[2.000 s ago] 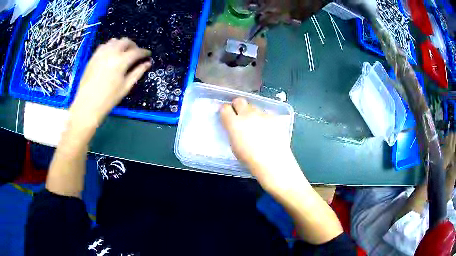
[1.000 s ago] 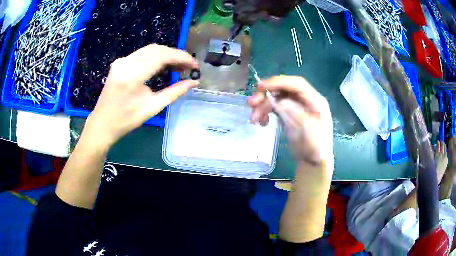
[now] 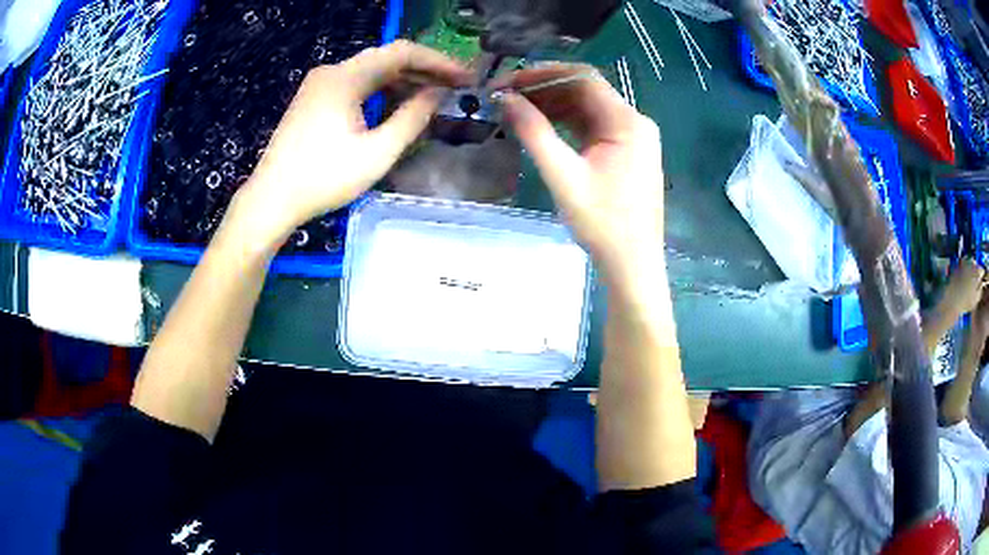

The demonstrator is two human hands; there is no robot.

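My left hand (image 3: 358, 130) and my right hand (image 3: 591, 146) are both at the small silvery fixture block (image 3: 464, 130) on the press base, one on each side. A dark ring (image 3: 469, 104) shows at the block between my fingertips. My left fingers are pinched at the block's left edge; what they hold is hidden. My right thumb and forefinger pinch a thin rod (image 3: 501, 95), of which only a small part shows. The dark punch (image 3: 488, 67) of the press points down just above. The clear plastic box (image 3: 466, 293) with a white paper lies below the press base.
A blue tray of dark rings (image 3: 249, 119) and a blue tray of silvery rods (image 3: 81, 119) are at left. A white pad (image 3: 85, 295) lies at the bench edge. Loose rods (image 3: 645, 43), clear containers (image 3: 792, 206) and the wrapped press lever (image 3: 857, 206) are at right. Another person's arm (image 3: 954, 298) shows far right.
Both hands have moved up and inward to the fixture block. The ring from my left fingers now shows at the block, and the rod in my right hand has moved left to it.
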